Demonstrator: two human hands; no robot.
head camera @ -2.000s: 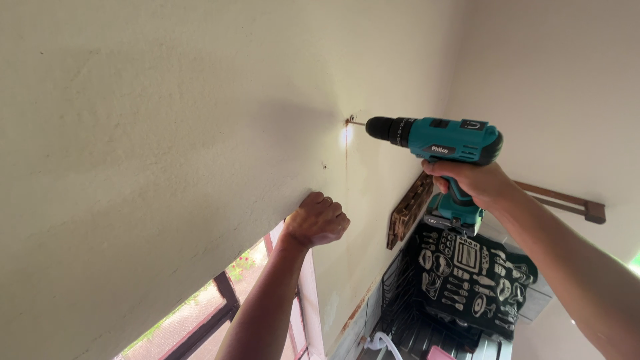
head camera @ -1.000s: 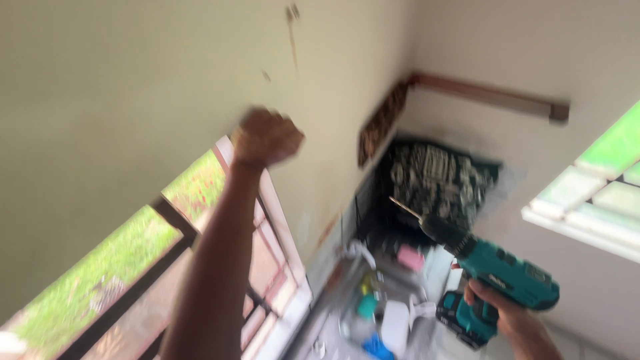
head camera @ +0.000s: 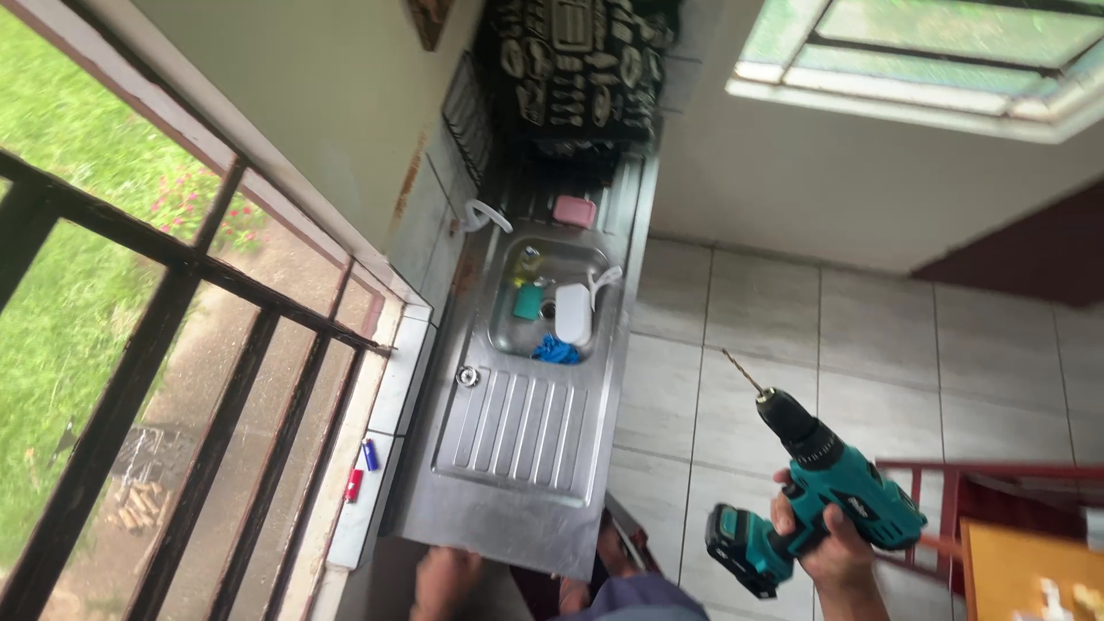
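My right hand (head camera: 830, 539) grips the handle of a teal cordless Philco drill (head camera: 841, 492), whose twist drill bit (head camera: 742, 372) points up and left above the tiled floor. My left hand (head camera: 446, 580) is low in the view at the near end of the stainless steel sink counter (head camera: 509, 539), blurred; its fingers are partly hidden, and whether it touches the edge cannot be told. In the sink basin (head camera: 517, 332) lie a white container (head camera: 573, 314), a teal item (head camera: 529, 302) and a blue cloth (head camera: 555, 349). A pink dish (head camera: 574, 211) sits beyond the basin.
A barred window (head camera: 185, 267) is on the left, with a blue lighter (head camera: 371, 454) and a red lighter (head camera: 353, 486) on its tiled sill. A dark patterned cloth (head camera: 573, 78) covers something behind the sink. A wooden table (head camera: 1018, 561) and red chair (head camera: 949, 517) stand at the lower right.
The drill bit was at the wall two seconds ago; the drill has come away from it. My left hand has left the wall and moved down. The view has tilted down toward sink and floor.
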